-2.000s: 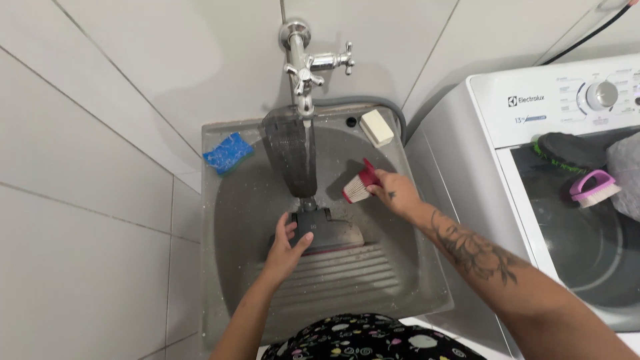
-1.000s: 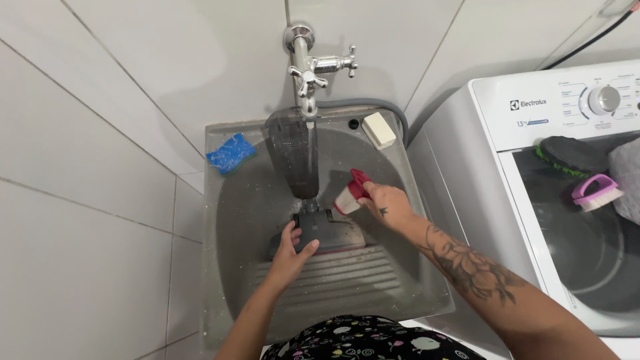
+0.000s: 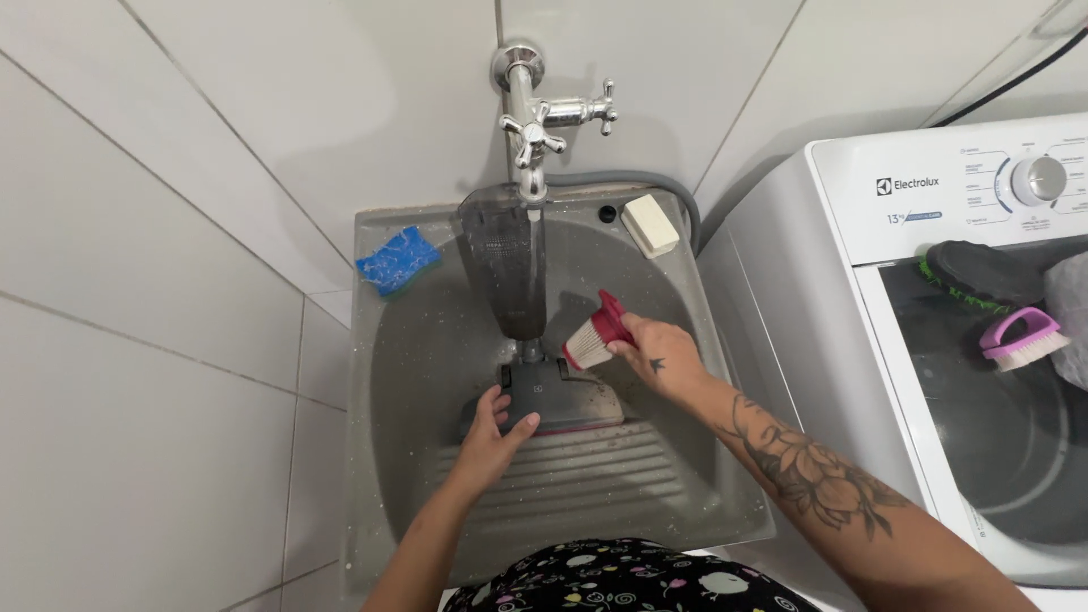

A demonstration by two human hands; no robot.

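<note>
My right hand [image 3: 667, 353] grips the red rim of a pleated vacuum filter [image 3: 595, 337], its pale pleats pointing down and left over the laundry sink. Below it lies a grey vacuum floor head [image 3: 557, 404], with dirt on its right part. A translucent dark dust container [image 3: 506, 272] leans in the sink behind the floor head, beneath the chrome tap [image 3: 530, 140]. Near the left end of the floor head is my left hand [image 3: 497, 438], fingers apart and holding nothing; whether a fingertip touches the head I cannot tell.
The grey sink [image 3: 364, 476] has a ribbed washboard front. A blue sponge [image 3: 399, 260] lies at its back left, a pale soap bar [image 3: 650, 226] at its back right. On the white washing machine [image 3: 837, 340] at right are a black brush [image 3: 982, 270] and a purple-handled brush [image 3: 1022, 338].
The filter in my right hand has tilted, and its pleated side shows more now than one second ago. My left hand stays by the floor head.
</note>
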